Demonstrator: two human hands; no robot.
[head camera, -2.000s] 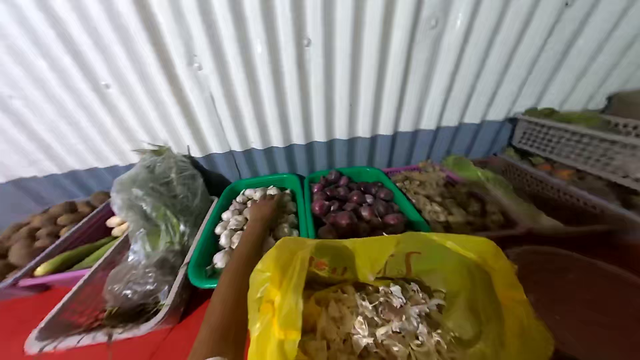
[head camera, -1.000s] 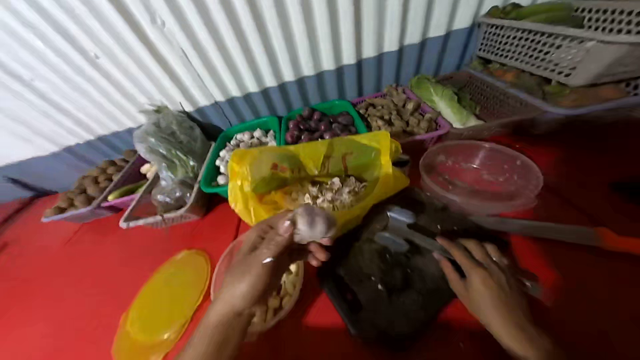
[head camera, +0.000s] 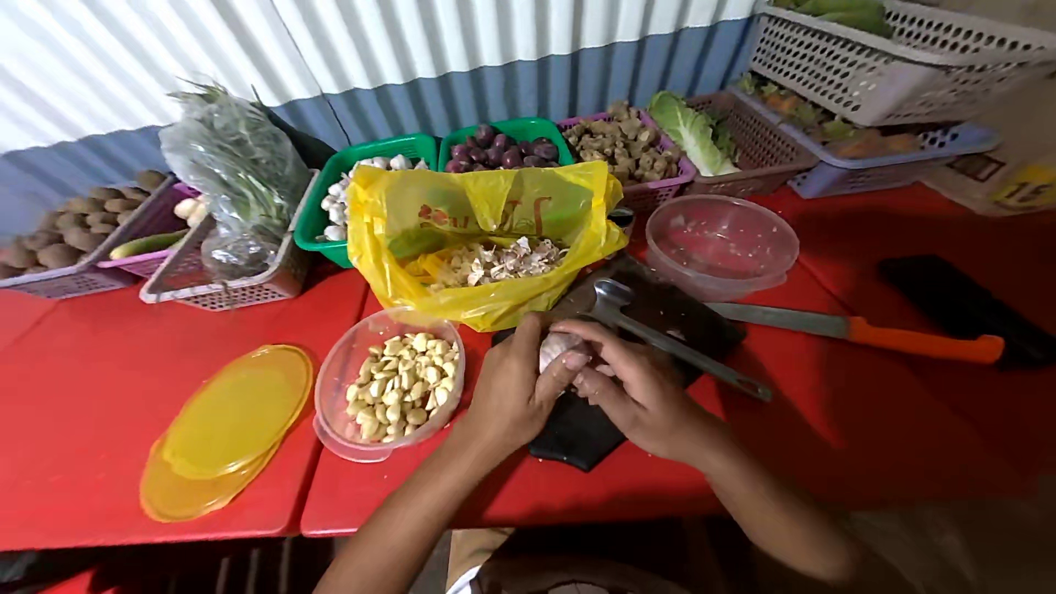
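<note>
Both hands hold one garlic bulb (head camera: 559, 350) over a dark cutting board (head camera: 582, 433). My left hand (head camera: 516, 384) grips its left side with the thumb across it; my right hand (head camera: 639, 392) closes on it from the right. A metal spoon or ladle (head camera: 681, 348) lies on the board beside my right hand. A clear plastic bowl of peeled garlic cloves (head camera: 403, 388) stands left of my left hand. Behind the hands, a yellow plastic bag (head camera: 487, 305) gapes, with garlic skins (head camera: 516, 262) inside. A knife with an orange handle (head camera: 924, 341) lies at the right.
Two yellow lids (head camera: 235, 421) lie at the left. An empty-looking clear bowl (head camera: 722, 243) stands behind the knife. Along the corrugated wall are a green basket of garlic bulbs (head camera: 312, 223), onions (head camera: 499, 153), ginger (head camera: 623, 148), potatoes (head camera: 82, 227) and stacked baskets (head camera: 899, 74). A black object (head camera: 969, 301) lies far right.
My left hand reached into the garlic basket, then held up a bulb over the peeled cloves. My right hand, earlier by the spoon handle, has moved left onto the bulb.
</note>
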